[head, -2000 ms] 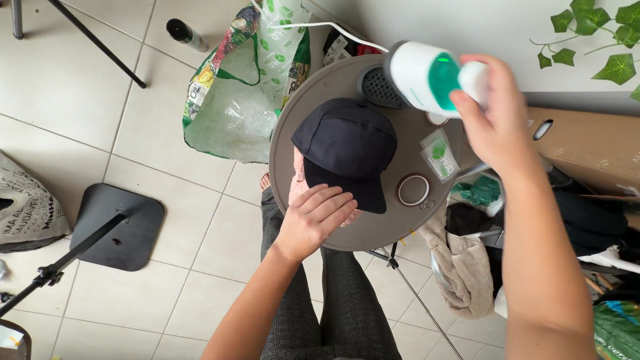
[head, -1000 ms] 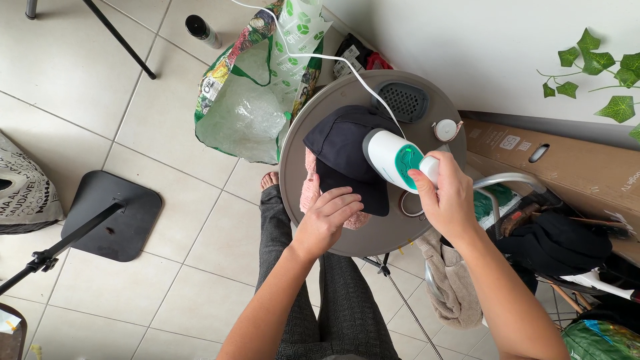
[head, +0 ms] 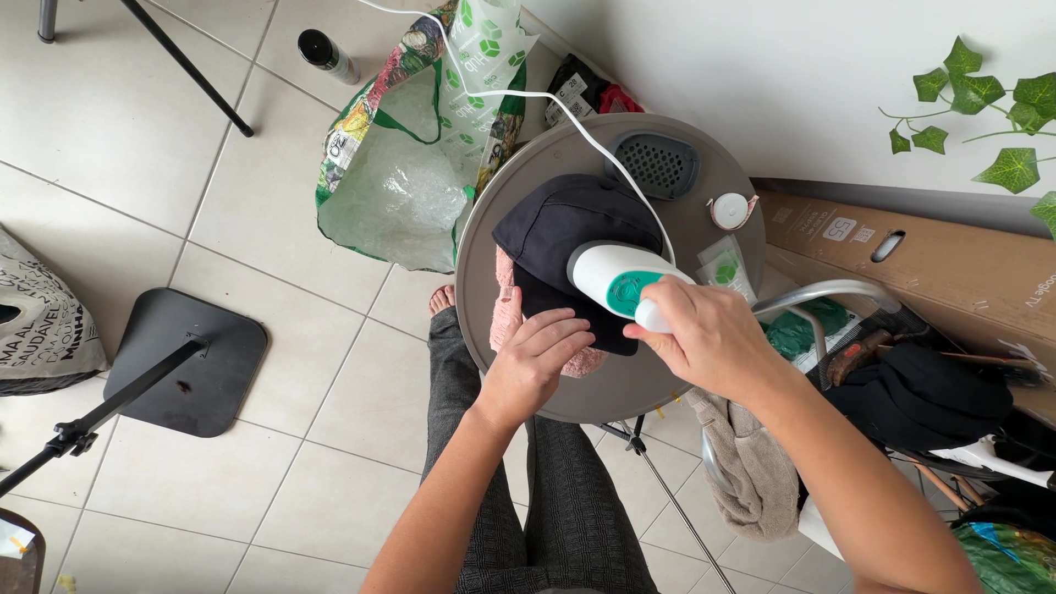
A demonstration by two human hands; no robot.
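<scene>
A dark baseball cap [head: 569, 227] lies over a pink towel [head: 503, 309] on a round grey table [head: 487, 363]. My right hand [head: 709, 334] grips the handle of a white and green handheld garment steamer [head: 615, 276], whose head is against or just over the cap's front, near the brim. Its white cord [head: 577, 124] runs up and left across the table. My left hand [head: 536, 359] rests on the brim's edge and the towel, thumb apart from the fingers. The steamer hides part of the crown and brim.
On the table are a grey perforated holder [head: 657, 165], a roll of tape [head: 731, 211] and a small clear packet [head: 726, 268]. An open shopping bag [head: 396, 198] stands left of the table. A long cardboard box [head: 932, 264] and a metal-framed chair [head: 825, 289] are at the right.
The steamer has come down from the table's upper right onto or close over the cap, and now sits slightly nearer the brim. My left hand stays at the brim.
</scene>
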